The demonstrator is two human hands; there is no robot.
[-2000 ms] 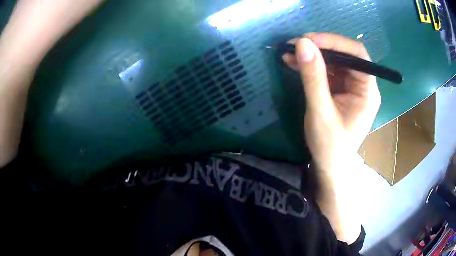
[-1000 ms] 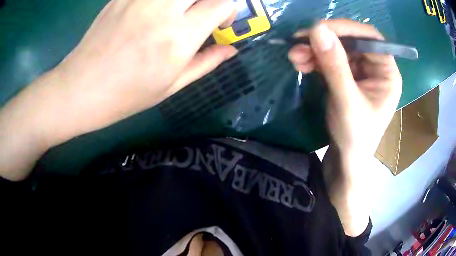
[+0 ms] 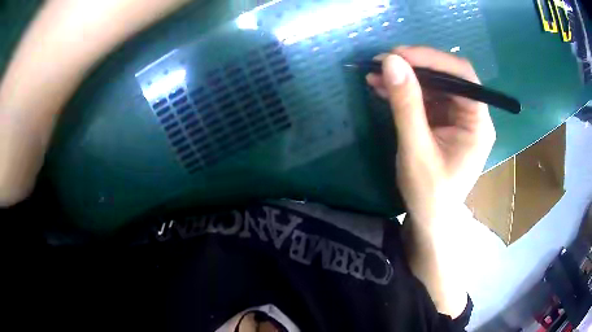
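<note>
My right hand (image 3: 438,110) holds black tweezers (image 3: 464,86) like a pen, their fine tip pointing left above the bench. A clear release sheet (image 3: 318,110) lies flat to the left of the tip, with rows of small black adhesive pads (image 3: 227,100) on its left part and pale empty outlines on its right part. No pad can be made out at the tip. My left forearm crosses the upper left corner; the left hand itself is cut off by the top edge.
The green bench (image 3: 91,175) has bright glare at the top. Yellow-rimmed housings (image 3: 555,19) lie at the upper right beside a dark shiny strip (image 3: 582,39). An open cardboard box (image 3: 529,181) stands below the bench edge at the right.
My left hand and the yellow housing at it have gone out of the top of the picture. The release sheet has shifted left. My right hand with the tweezers sits slightly further left.
</note>
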